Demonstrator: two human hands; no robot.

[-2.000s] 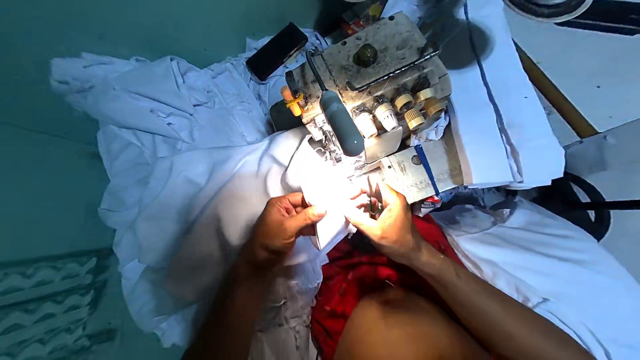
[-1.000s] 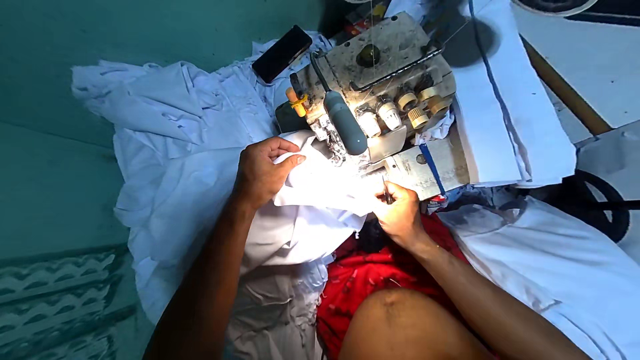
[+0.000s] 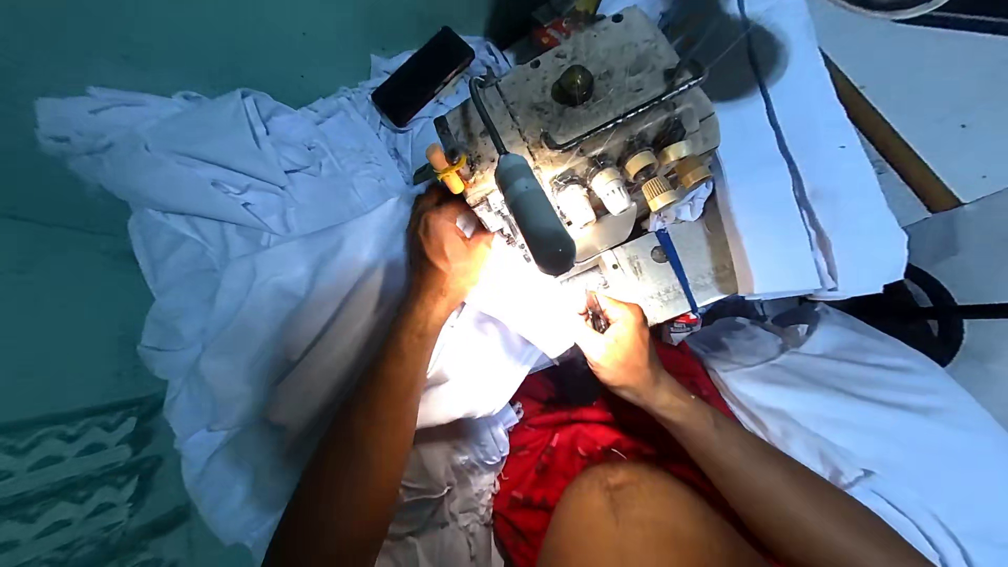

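A serger sewing machine stands at the upper middle, its lamp shining on white fabric at the needle area. Behind the lamp's left side, my left hand is on the fabric, fingers bent, close to the machine's head; whether it pinches the cloth is hard to see. My right hand is at the fabric's right edge, in front of the machine bed, closed around a small dark metal tool, perhaps thread snips. Glare hides the needle and the cloth's edge under it.
A heap of white cloth lies left of the machine, with a black phone on it. Stacked white panels lie to the right. More white cloth hangs at the lower right. Red cloth covers part of the lap.
My left hand has moved from the near edge of the fabric up to beside the machine's head. My right hand stays near the bed's front edge. The fabric has shifted and spread under the lamp.
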